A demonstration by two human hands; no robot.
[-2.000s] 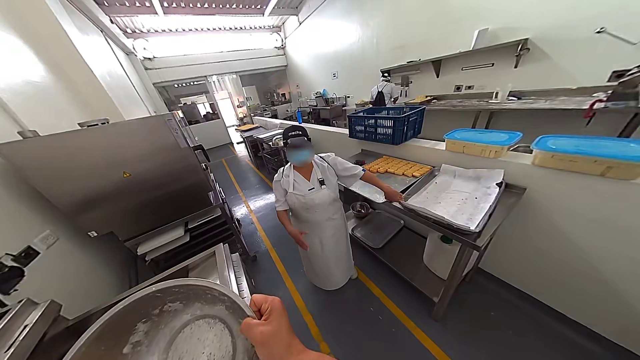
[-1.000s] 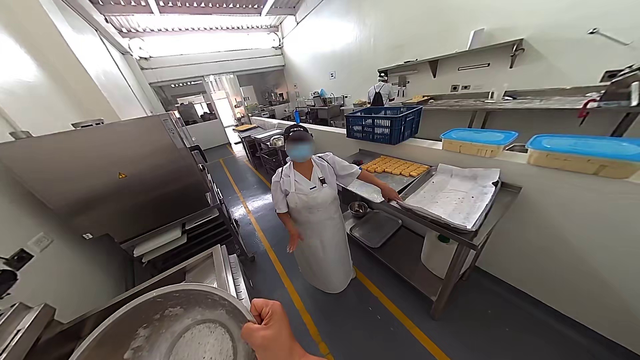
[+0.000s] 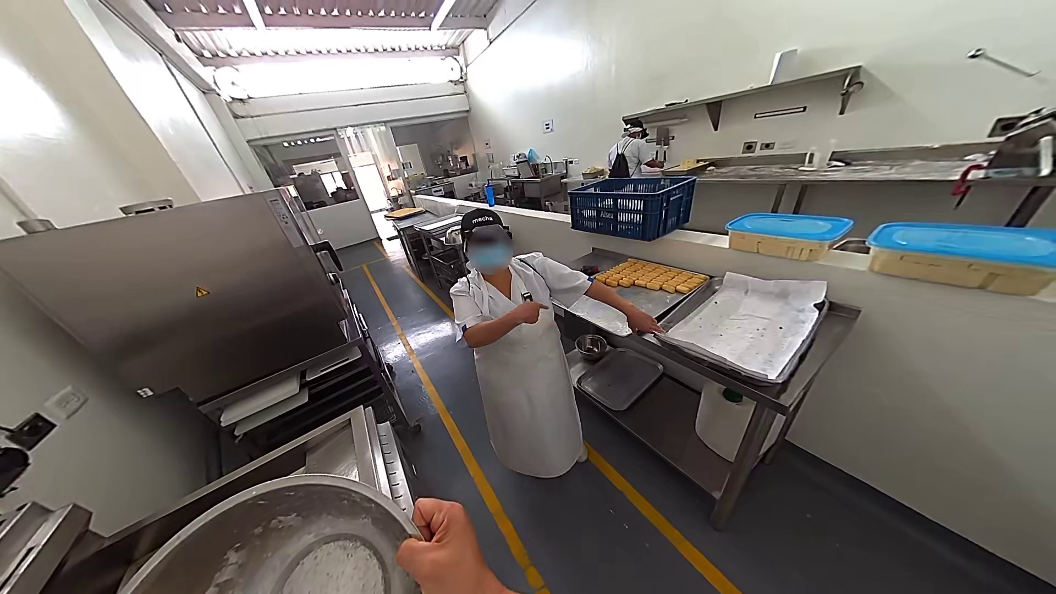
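At the bottom of the head view, my right hand grips the rim of a large round metal bowl, its thumb and fingers closed over the right edge. Whitish residue marks the inside of the bowl, which is cut off by the lower frame edge. My left hand is not in view. Beneath and behind the bowl is a stainless steel appliance top with a slotted edge.
A co-worker in a white apron stands ahead beside a steel table. It bears a tray of golden baked pieces and a paper-lined tray. A blue crate and blue-lidded tubs rest on the ledge. A steel oven stands left.
The co-worker's lowered hand has come up in front of the chest, a finger extended toward the table side. The co-worker's other hand stays at the table. My right hand still holds the bowl rim.
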